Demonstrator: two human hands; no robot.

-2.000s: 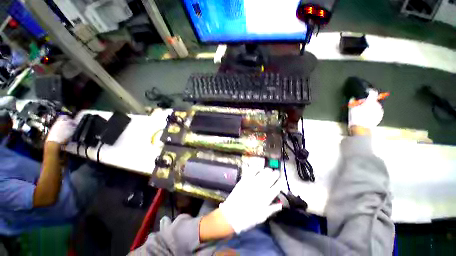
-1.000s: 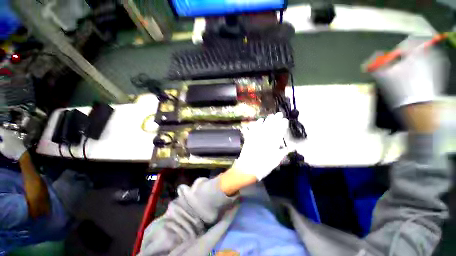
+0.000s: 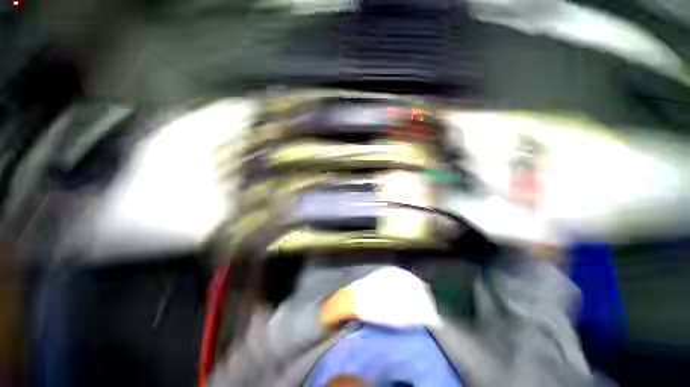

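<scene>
The picture is strongly blurred. Two test fixtures (image 3: 340,155) lie one behind the other. A dark power adapter (image 3: 348,117) lies in the far fixture and a greyish adapter (image 3: 337,204) in the near one. A black output cable (image 3: 446,215) curves from the near fixture toward the right. My left hand (image 3: 393,297), white-gloved, is in front of the near fixture, close to my body; its fingers are not distinct. My right hand (image 3: 514,208) is a white blur over the bench right of the fixtures, with the reddish-orange marker pen (image 3: 525,184) at it.
A dark keyboard (image 3: 408,57) is behind the fixtures. The white bench (image 3: 181,178) extends left and right. Dark blurred shapes, seemingly waiting adapters (image 3: 87,147), are at the left. A red edge (image 3: 214,325) is at lower left, and a blue bin (image 3: 598,302) is below the bench at right.
My left hand has moved off the near fixture toward my body. My right hand has come inward and down from the upper right. The view has shifted and blurred; the monitor is out of view.
</scene>
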